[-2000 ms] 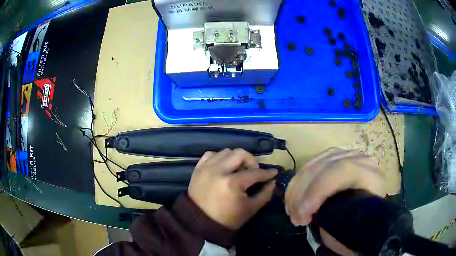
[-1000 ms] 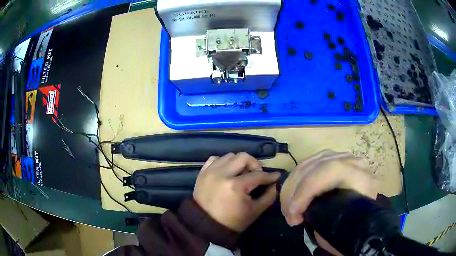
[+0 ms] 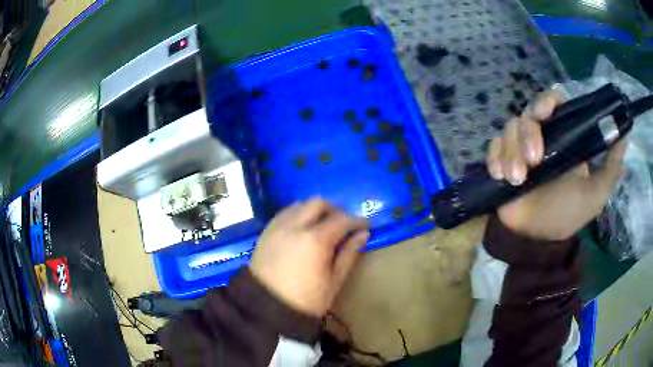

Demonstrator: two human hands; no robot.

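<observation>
My right hand (image 3: 562,204) grips the thick black electric screwdriver (image 3: 501,175), raised at the right over the grey dotted sheet, its tip end pointing left. My left hand (image 3: 304,251) is blurred, fingers curled, over the front of the blue tray (image 3: 434,161). Whether it holds anything cannot be told. Small round black caps (image 3: 326,158) lie loose in the tray. One end of a black padded strip (image 3: 168,306) shows at lower left; my left sleeve hides the rest.
The white-grey screw feeder (image 3: 197,154) with a red switch stands at the tray's left. A grey dotted sheet (image 3: 465,79) holds black parts. A clear bag (image 3: 634,186) lies at right, a printed black sheet (image 3: 71,247) at left. Thin wires and the tan board (image 3: 408,294) are in front.
My view has turned and shifted, so the feeder shows further left. Both hands have left the strips; the right has lifted the screwdriver up and right, the left has moved over the tray's front.
</observation>
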